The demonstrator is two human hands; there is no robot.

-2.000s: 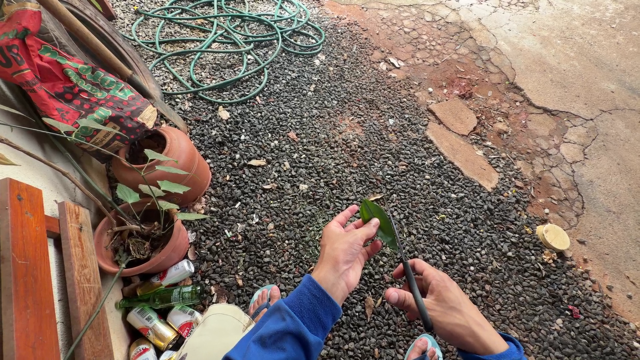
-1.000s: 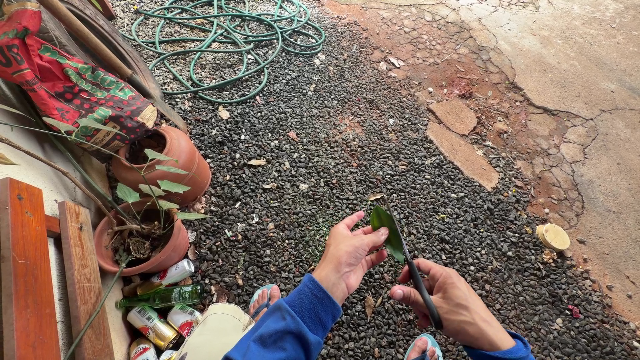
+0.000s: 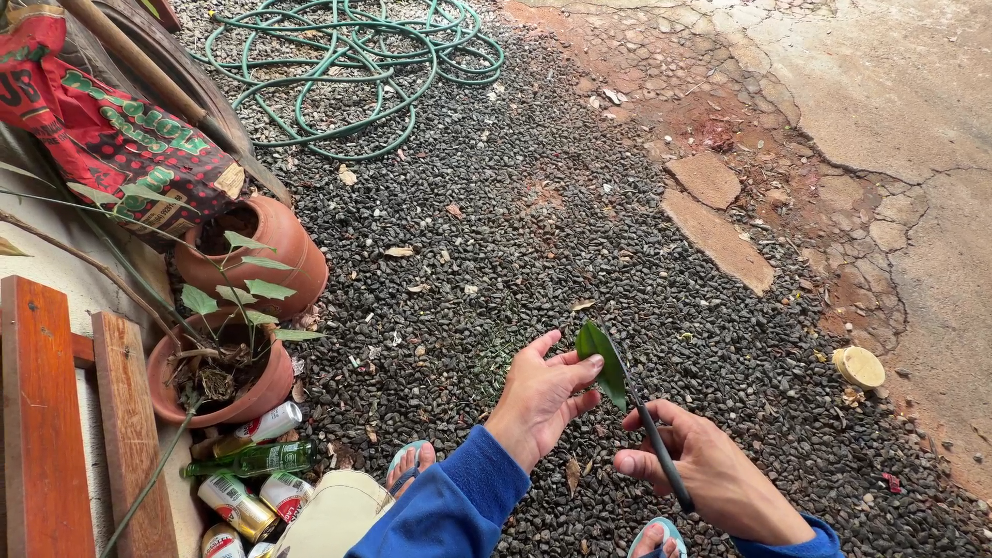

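Note:
A green leaf (image 3: 602,364) is pinched between the thumb and fingers of my left hand (image 3: 542,391), low in the middle of the view. My right hand (image 3: 709,465) grips the black handle of a slim knife (image 3: 663,453). The dark, narrow blade points up and away, along the right edge of the leaf. Whether the blade touches the leaf, I cannot tell. Both hands are above dark gravel.
A green hose (image 3: 411,116) lies coiled on gravel (image 3: 480,263). At left are clay pots (image 3: 298,263) with a plant, a red bag (image 3: 101,132), a wooden frame (image 3: 128,411), several cans (image 3: 232,504) and a green glass bottle (image 3: 267,459). Cracked concrete (image 3: 876,85) borders the gravel.
Two seconds ago the leaf was tipped over my left fingers, with a yellowish bit at its top; now it stands more upright beside the blade. Both hands have kept their holds.

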